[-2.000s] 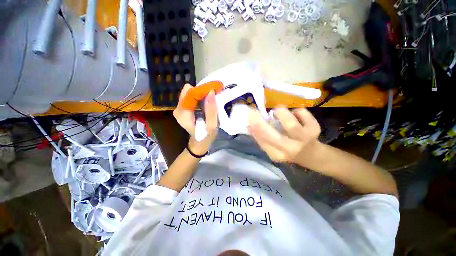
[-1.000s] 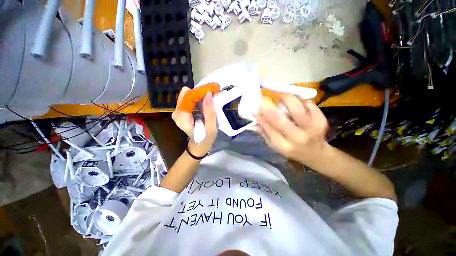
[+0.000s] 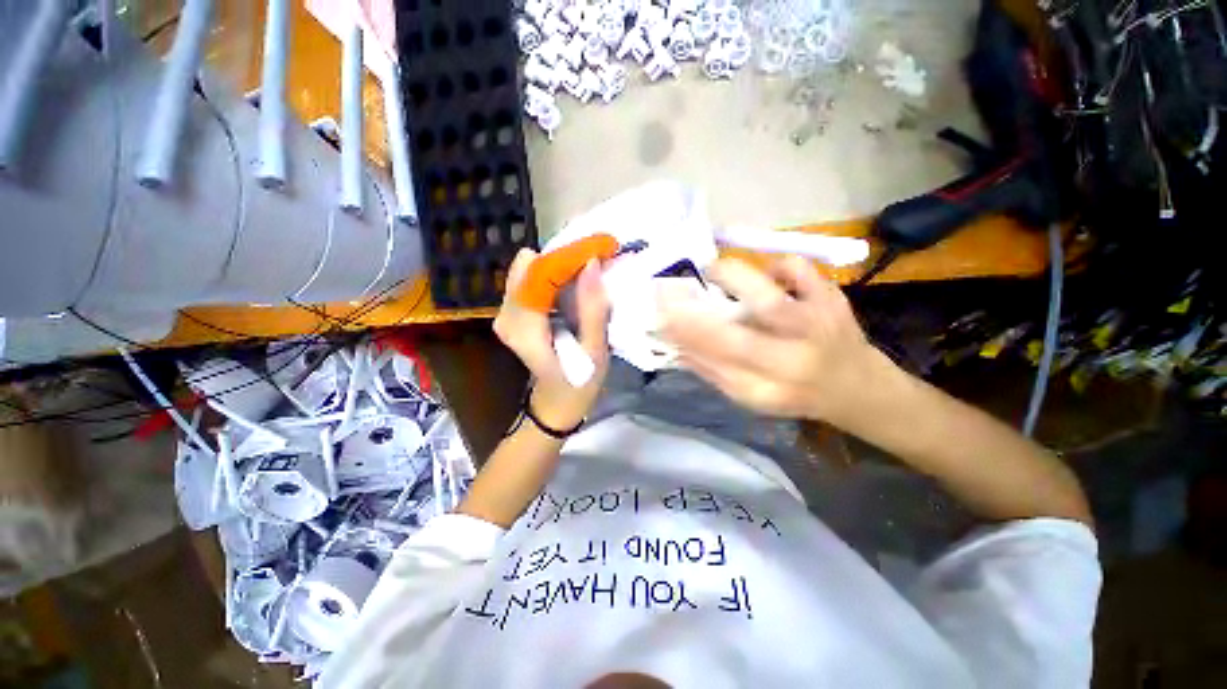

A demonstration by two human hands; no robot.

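A white camera housing [image 3: 643, 226] is held over the lap at the bench's front edge. My left hand [image 3: 559, 323], with an orange finger cot [image 3: 567, 271] on one digit, grips its left side. A white antenna [image 3: 797, 245] sticks out to the right, and a white rod end [image 3: 575, 361] shows below my left fingers. My right hand [image 3: 774, 337] is at the housing's face, slightly blurred, and covers most of the dark window [image 3: 680, 269]. White material, perhaps a wiping cloth, shows at my right fingertips; its edges are hard to tell from the housing.
Stacked housings [image 3: 175, 229] with rods stand at left beside a black parts tray [image 3: 464, 148]. Small white clips [image 3: 606, 47] lie on the mat. A black glue gun [image 3: 982, 162] with a cord is at right, near wire leads [image 3: 1157, 121]. Housings [image 3: 330, 471] fill a box below left.
My right hand has shifted over the housing's face and now covers more of the window. My left hand keeps its grip. The whole view has shifted slightly, with bench items at left appearing further right.
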